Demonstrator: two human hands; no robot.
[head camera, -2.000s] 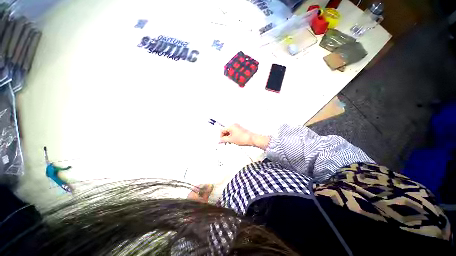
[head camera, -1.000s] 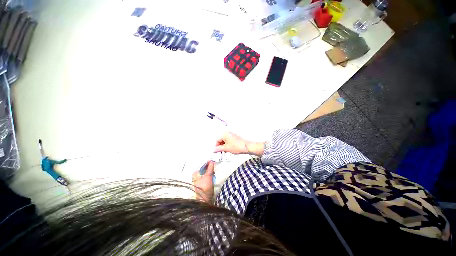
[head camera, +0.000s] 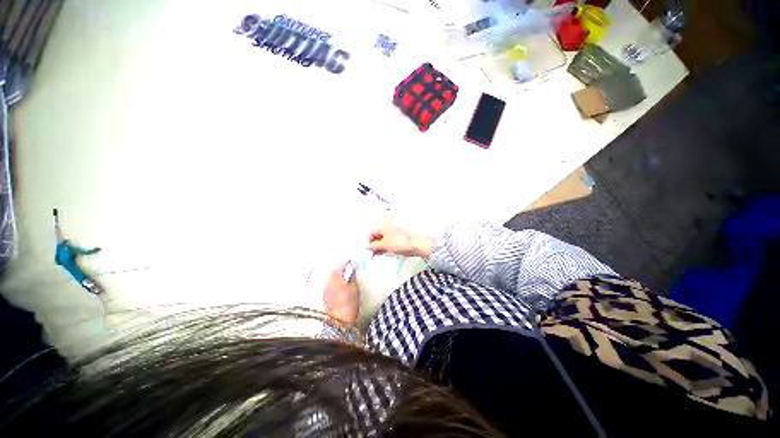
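Observation:
My right hand (head camera: 400, 242) is over the white table (head camera: 214, 171) just beyond the checked apron, with thumb and fingertips pinched together; what it pinches is too small and washed out to tell. My left hand (head camera: 343, 295) is to its lower left, fingers curled around a small pale bluish piece (head camera: 348, 271). A faint clear or pale blue packet (head camera: 381, 265) shows between the hands and the apron. A slim pen or thread snips (head camera: 374, 196) with a dark tip lies on the table just beyond my right hand.
A teal tool (head camera: 75, 264) lies at left. A red-and-black checked pouch (head camera: 425, 96) and a smartphone (head camera: 485, 120) lie beyond my hands. Printed polybags (head camera: 299, 44) lie at the far side. Olive packets (head camera: 609, 92), a clear tray and red block (head camera: 571, 32) are at the far right.
My left hand has come up from the apron's edge into clearer view, with a small piece in it. My right hand has moved slightly down, away from the pen or snips.

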